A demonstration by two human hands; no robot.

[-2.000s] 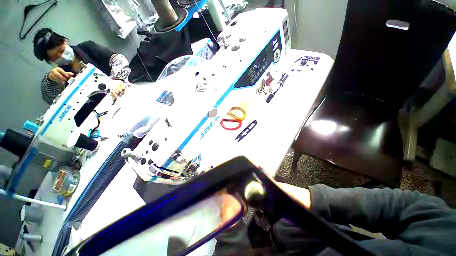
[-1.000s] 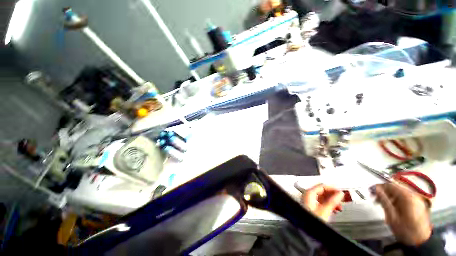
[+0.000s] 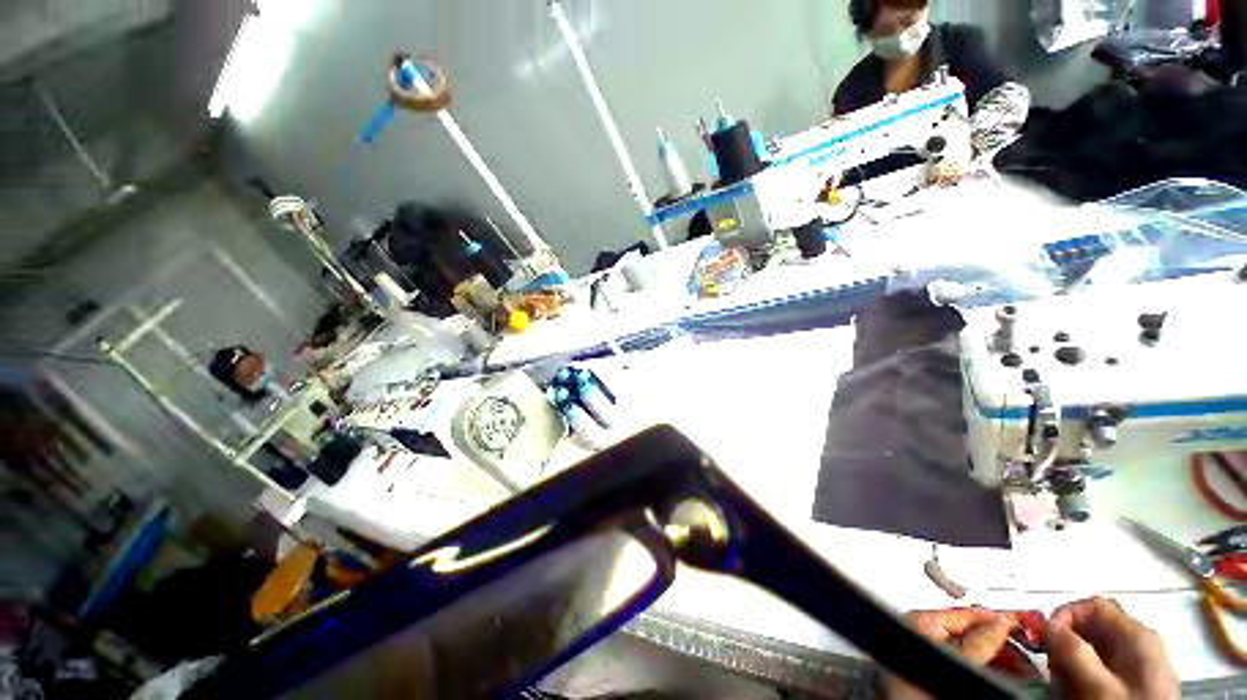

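Note:
A dark fabric panel [image 3: 909, 431] lies flat on the white table, left of the needle area of the white sewing machine [image 3: 1128, 369]. My left hand [image 3: 964, 636] and my right hand [image 3: 1108, 645] are close together at the lower right, below the presser foot [image 3: 1050, 499]. Both hold a small red item [image 3: 1026, 629] at the fingertips; what it is cannot be told. My left hand is partly hidden by a dark eyeglass frame close to the camera. A small brownish strip [image 3: 941, 572] lies above my left hand.
Scissors [image 3: 1221, 609] with yellow and red handles lie at the right edge; another red handle [image 3: 1217, 486] is behind them. A masked person [image 3: 903, 48] sits at a facing machine [image 3: 875, 137]. Blue-black thread cones [image 3: 581, 394] stand left on the table. Clear plastic [image 3: 1162, 226] lies behind the machine.
The view has swung left, showing more of the room. My right hand has let go of the scissors, which lie on the table, and has come to the red item beside my left hand.

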